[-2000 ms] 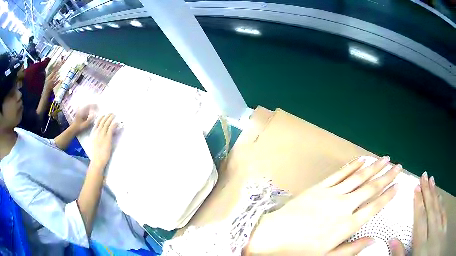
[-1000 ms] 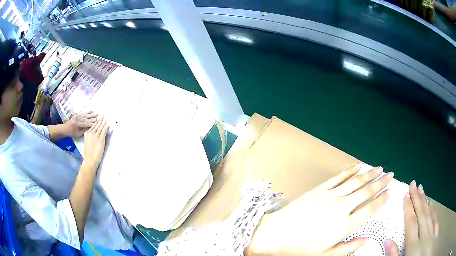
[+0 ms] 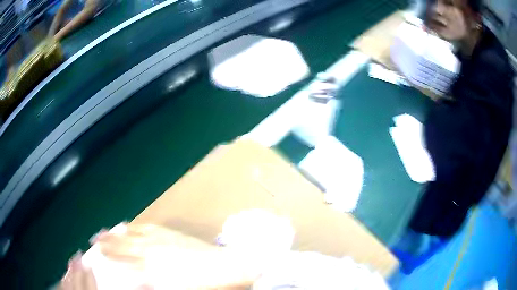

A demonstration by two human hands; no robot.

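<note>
My right hand (image 3: 156, 252) reaches in from the bottom right, blurred and overexposed, its fingers over a white surface at the lower left. Fingers of my left hand (image 3: 79, 274) show beside it, cut off by the bottom edge. The white surface, probably the housing (image 3: 107, 274), is mostly covered and washed out. A white crumpled cloth (image 3: 258, 229) lies on the brown cardboard (image 3: 227, 175) beside my right forearm. Glare hides whether either hand grips anything.
A white hexagonal housing (image 3: 258, 65) is on the green belt (image 3: 136, 130). A whitish bottle with a metal top (image 3: 320, 110) stands beyond the cardboard. A white piece (image 3: 340, 170) lies at its right edge. A person in dark clothes (image 3: 470, 130) is at the right, near white housings (image 3: 425, 56).
The view has swung right. The left neighbour and post have left the picture; the bottle, cloth, belt housing and right-hand person now show. My hands appear at lower left instead of lower right.
</note>
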